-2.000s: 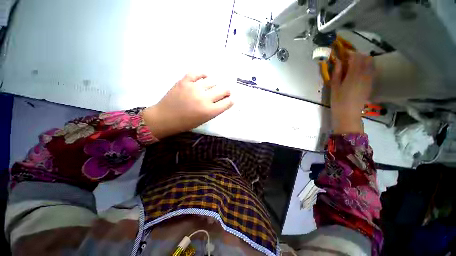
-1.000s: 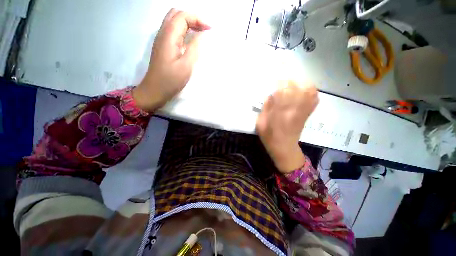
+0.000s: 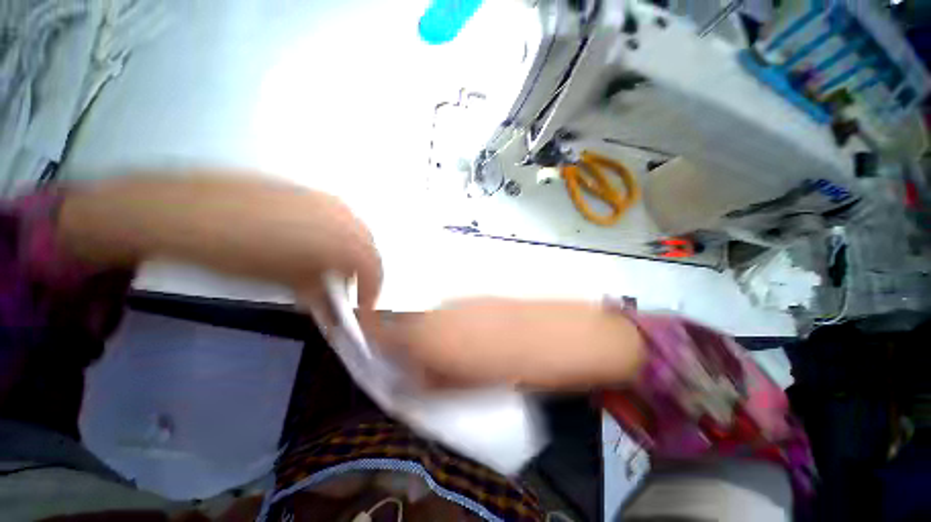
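A white fabric piece (image 3: 464,418) hangs over my lap at the front edge of the white table, blurred by motion. My left hand (image 3: 311,240) grips its upper end. My right hand (image 3: 459,342) is close beside it at the same fabric; its fingers are blurred and partly hidden, and it appears to hold the cloth too. The sewing machine (image 3: 704,112) stands at the upper right. Scissors with orange-yellow handles (image 3: 600,188) lie under its arm.
Small red-orange snips (image 3: 677,247) lie right of the machine bed. Crumpled whitish scraps (image 3: 784,280) sit at the right table edge. A pile of white pieces (image 3: 51,92) is at the far left. A cyan object (image 3: 447,18) lies beyond the machine bed.
My hands have come together at the table's front edge, with white fabric now visible between them. The view has shifted, showing more of the machine, the left pile and the cyan object.
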